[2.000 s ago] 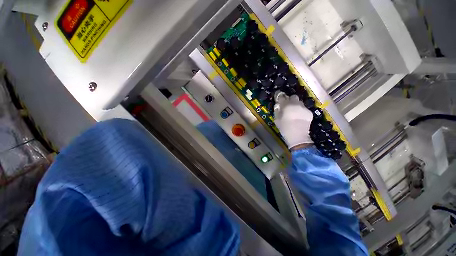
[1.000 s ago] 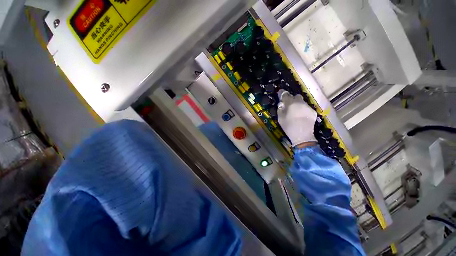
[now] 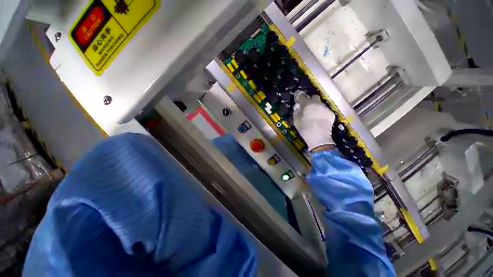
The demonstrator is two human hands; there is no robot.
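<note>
A long green circuit board (image 3: 254,44) packed with black round capacitors (image 3: 275,67) lies between the machine's rails, slanting from upper left to lower right. Small yellow parts (image 3: 258,95) line its left edge. My right hand (image 3: 314,121), in a white glove, rests over the middle of the board with its fingertips at the capacitors. Its fingertips are blurred among the parts, so I cannot tell if they grip anything. My left hand is not in view. A large blue sleeve or fold of the smock fills the lower left.
A button panel (image 3: 233,120) with a red button (image 3: 257,145) and a lit green button (image 3: 286,176) runs along the board's left side. A white machine cover (image 3: 157,48) with a caution label (image 3: 102,40) is at upper left. Metal rods and white machine frame (image 3: 413,116) are at right.
My right hand has shifted slightly up along the board, towards its upper-left end. The camera view has moved a little. The board appears unmoved between the rails.
</note>
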